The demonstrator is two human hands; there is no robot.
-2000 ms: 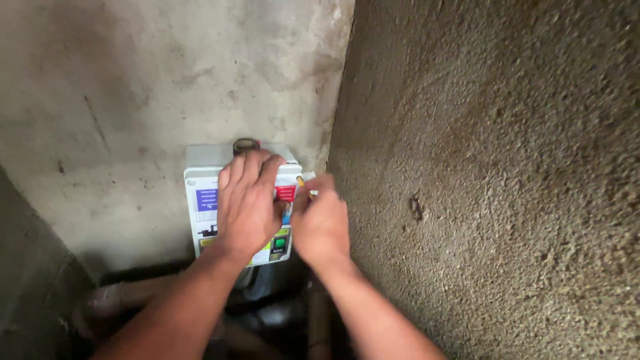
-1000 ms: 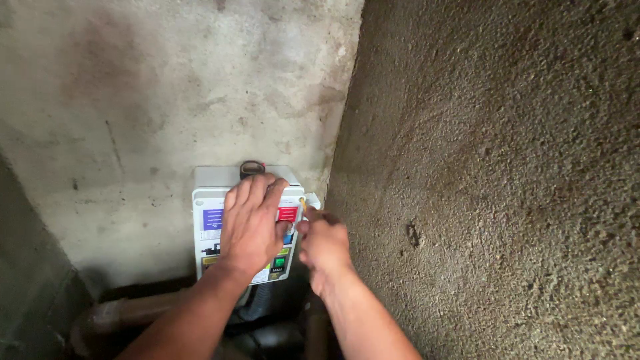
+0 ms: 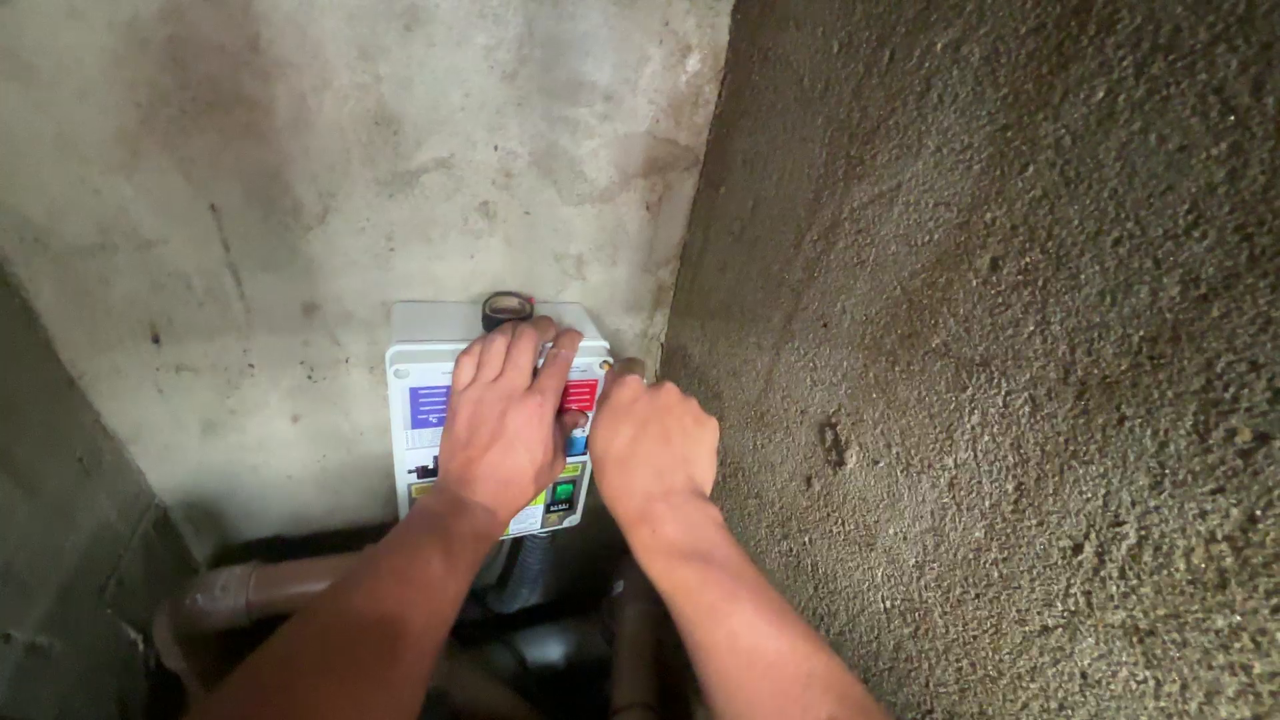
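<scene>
A grey plastic electrical control box (image 3: pixel 400 440) is on the concrete wall, its front cover bearing coloured labels and a green switch (image 3: pixel 564 492). My left hand (image 3: pixel 510 420) lies spread over the cover, fingertips at its upper edge. Beside the cover's upper right corner is my right hand (image 3: pixel 655 435), fingers curled; whether it holds something small is hidden. A brass-coloured screw (image 3: pixel 606 367) shows at that corner, by my right fingertips. A dark roll of tape (image 3: pixel 507 309) sits on top of the box, just above my left fingers.
A rough wall (image 3: pixel 950 380) rises close on the right, meeting the smoother concrete wall (image 3: pixel 330 180) behind the box. Brown plastic pipes (image 3: pixel 290 585) run below and left. A grey corrugated conduit (image 3: pixel 528 570) comes down beneath the box.
My left hand stays on the cover. My right hand has turned at the upper right corner, its knuckles now higher and covering the pale thing seen there before.
</scene>
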